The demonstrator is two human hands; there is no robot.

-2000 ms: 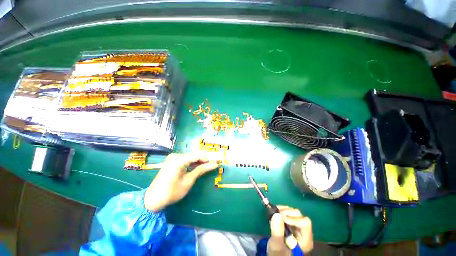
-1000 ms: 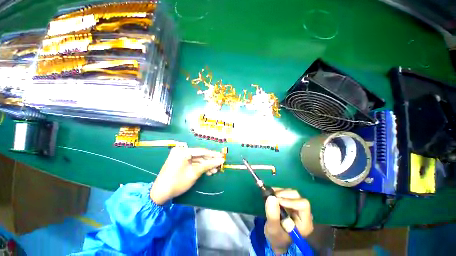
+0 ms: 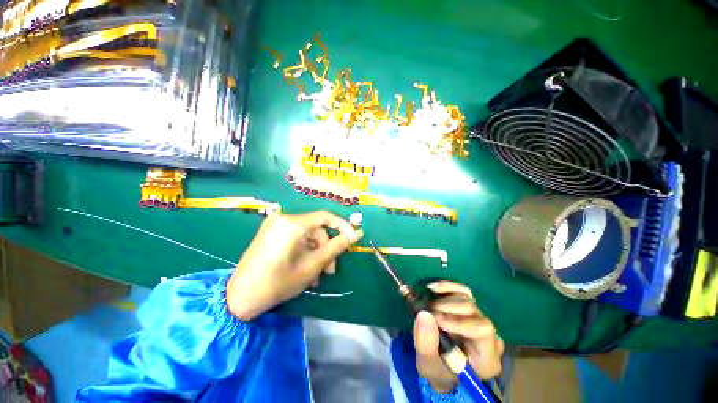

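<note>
My left hand [image 3: 295, 256] pinches the left end of a long flex cable [image 3: 409, 252] lying on the green mat; its fingertips hide that end. My right hand [image 3: 457, 334] holds the soldering iron [image 3: 400, 285] like a pen, its tip close to my left fingertips; contact cannot be told. Behind them lies the row of flex cables [image 3: 334, 179], with dark red dots along its front edge. Finished flex assemblies [image 3: 164, 189] lie to the left. A curved solder wire [image 3: 149, 234] runs toward my left hand.
Tangled small flex pieces [image 3: 354, 102] lie at the back under glare. Stacked blister trays [image 3: 118, 118] stand at the left, the solder spool [image 3: 20, 191] at the left edge. At the right are the fume fan [image 3: 555, 149], tape roll [image 3: 527, 236], blue soldering station [image 3: 657, 252] and yellow sponge [image 3: 703, 287].
The view has moved closer to the work. My left hand has gone to the near cable's left end and pinches it. The iron's tip has come nearer to the left fingertips.
</note>
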